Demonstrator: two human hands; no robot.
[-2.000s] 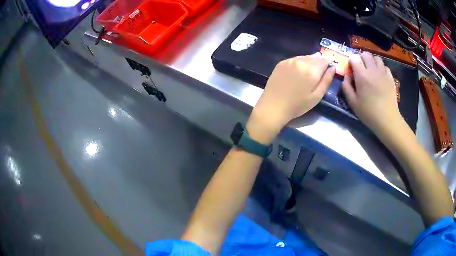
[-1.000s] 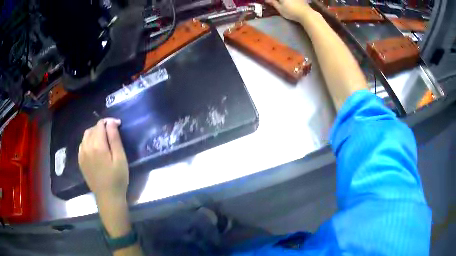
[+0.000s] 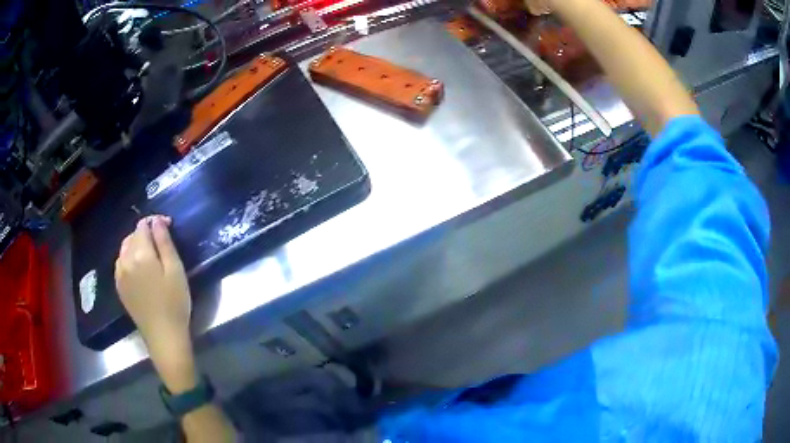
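Observation:
My left hand point(image 3: 154, 272) is over the left part of the black pad point(image 3: 286, 130), thumb and fingertips pinched together. A thin dark sliver, like a pick point(image 3: 136, 210), shows just beyond the fingertips; most of it is hidden. A silver-white marked strip point(image 3: 189, 166) lies flat on the pad behind this hand. My right hand point(image 3: 539, 6) is at the top edge, mostly cut off, near orange-brown parts at the rails; what it holds cannot be seen.
An orange-brown bar part point(image 3: 377, 78) lies on the steel bench right of the pad. Another bar point(image 3: 232, 99) lies along the pad's rear edge. Red bins point(image 3: 19, 320) are at far left. A bulky black unit point(image 3: 108, 86) stands behind the pad; silver rails run behind.
The hands first worked together on an orange-brown part over the pad. My right arm then moved far right and back, and now reaches the top edge. The view has swung right.

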